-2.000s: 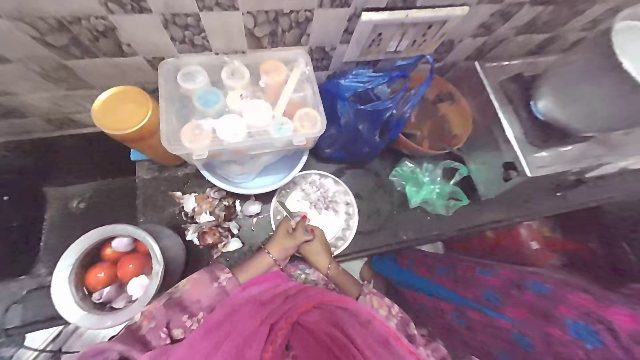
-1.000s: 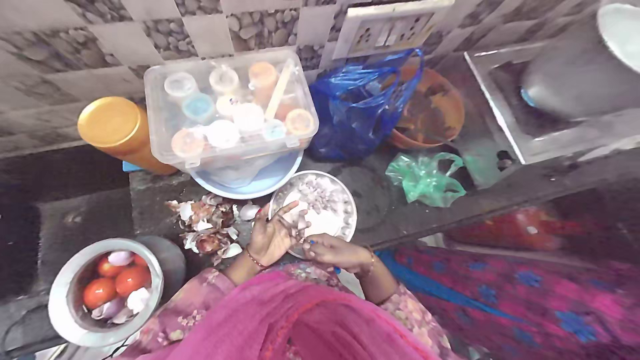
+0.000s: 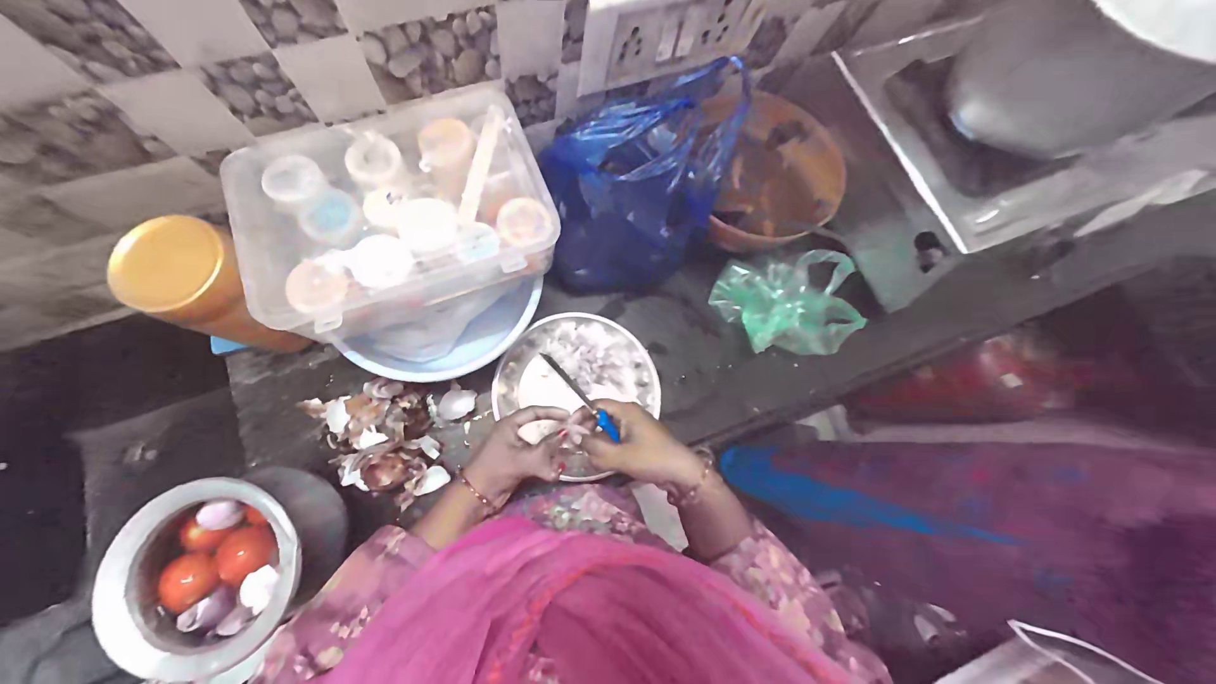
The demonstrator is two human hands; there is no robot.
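Over the near rim of a round metal plate (image 3: pixel 649 366), my left hand (image 3: pixel 518 446) holds a pale piece of onion (image 3: pixel 540 430) between its fingers. My right hand (image 3: pixel 641 445) grips a small knife with a blue handle (image 3: pixel 607 426), its dark blade pointing up and left over the plate. Chopped onion (image 3: pixel 589 351) lies on the plate's far part. Onion peels (image 3: pixel 385 442) are heaped on the dark counter left of my hands. At the lower left, a metal pot (image 3: pixel 119 579) holds tomatoes (image 3: pixel 245 556) and peeled onions (image 3: pixel 220 515).
A clear plastic box (image 3: pixel 275 237) of small jars rests over a pale blue basin (image 3: pixel 456 366), beside an orange-lidded container (image 3: pixel 169 266). Further right are a blue plastic bag (image 3: pixel 617 209), an orange bowl (image 3: pixel 826 171), a green bag (image 3: pixel 788 304) and a stove (image 3: pixel 988 223) bearing a large pot (image 3: pixel 1054 85).
My hands were clasped together two seconds ago, then moved apart over the plate. Now the onion piece shows in my left hand and the blue knife handle in my right.
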